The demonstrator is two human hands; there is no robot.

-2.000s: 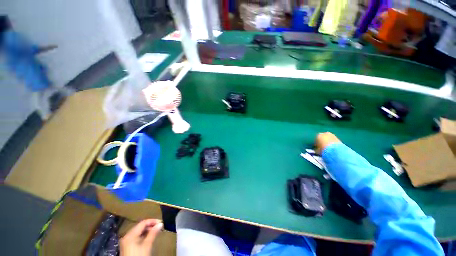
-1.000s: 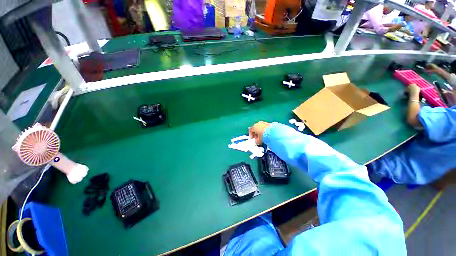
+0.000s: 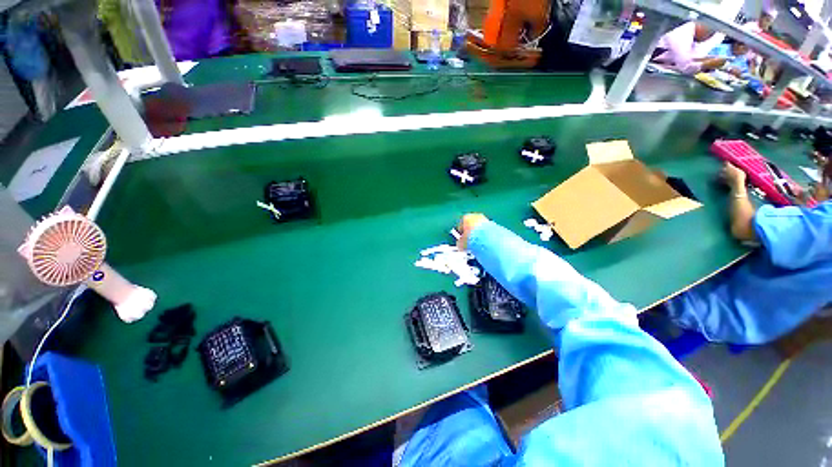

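Observation:
My right hand (image 3: 470,227), in a light blue sleeve, is at the far edge of a loose pile of white strips (image 3: 449,263). A small white strip (image 3: 456,234) shows at its fingertips; the fingers are partly hidden. My left hand is out of the picture. Two black boxy units, one on the left (image 3: 440,326) and one on the right (image 3: 498,303), lie near the bench edge below the pile. Another black unit (image 3: 233,356) lies at the left. Farther back are a black unit with a slanting white strip (image 3: 289,198) and two with white crosses (image 3: 468,168) (image 3: 537,150).
An open brown carton (image 3: 593,201) stands right, with small white pieces (image 3: 538,228) beside it. Left are a pink fan (image 3: 68,251), small black parts (image 3: 171,342) and a blue tape dispenser (image 3: 80,410). A person (image 3: 775,246) handles a pink-red crate (image 3: 753,169) at the far right.
The view has swung right, and my left hand has left the picture. In the last second my right hand has moved slightly away from the pile, toward the back of the bench.

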